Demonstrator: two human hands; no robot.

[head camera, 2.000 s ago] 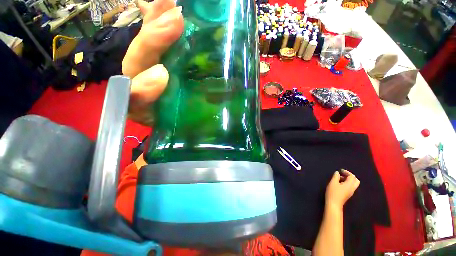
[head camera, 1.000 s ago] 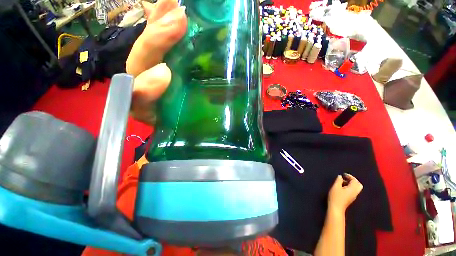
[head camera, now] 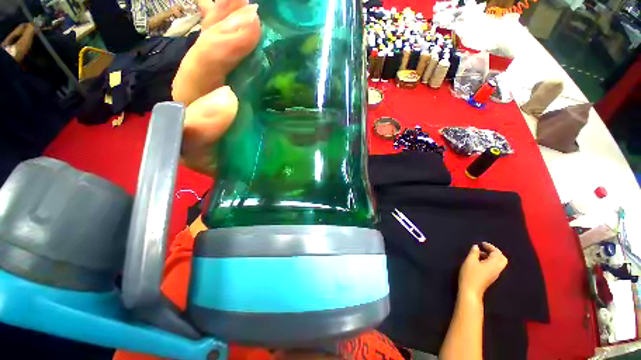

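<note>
A large green water bottle (head camera: pixel 295 140) with a grey and light-blue collar fills the middle, very near the camera, its open grey lid (head camera: pixel 60 225) hanging at the left. My left hand (head camera: pixel 211 91) holds the bottle's left side; part of the hand is cut off or hidden. My right hand (head camera: pixel 483 268) rests with curled fingers on the black coat (head camera: pixel 450 218). A small dark spot shows at its fingertips; I cannot tell whether it holds something. Pale thread snips (head camera: pixel 409 225) lie on the coat, up and left of my right hand. The bottle hides the coat's left part.
Beyond the coat on the red cloth (head camera: pixel 422 105) are loose buttons (head camera: pixel 419 140), a bag of buttons (head camera: pixel 476 140), a black thread spool (head camera: pixel 483 163), a small bowl (head camera: pixel 386 127) and many thread cones (head camera: pixel 408 42). Dark garments (head camera: pixel 140 81) lie at left. Another person's hand (head camera: pixel 20 41) shows at far left.
The view has shifted slightly. Both hands and the bottle keep nearly the same places. Another person's hand has come into view at the far left.
</note>
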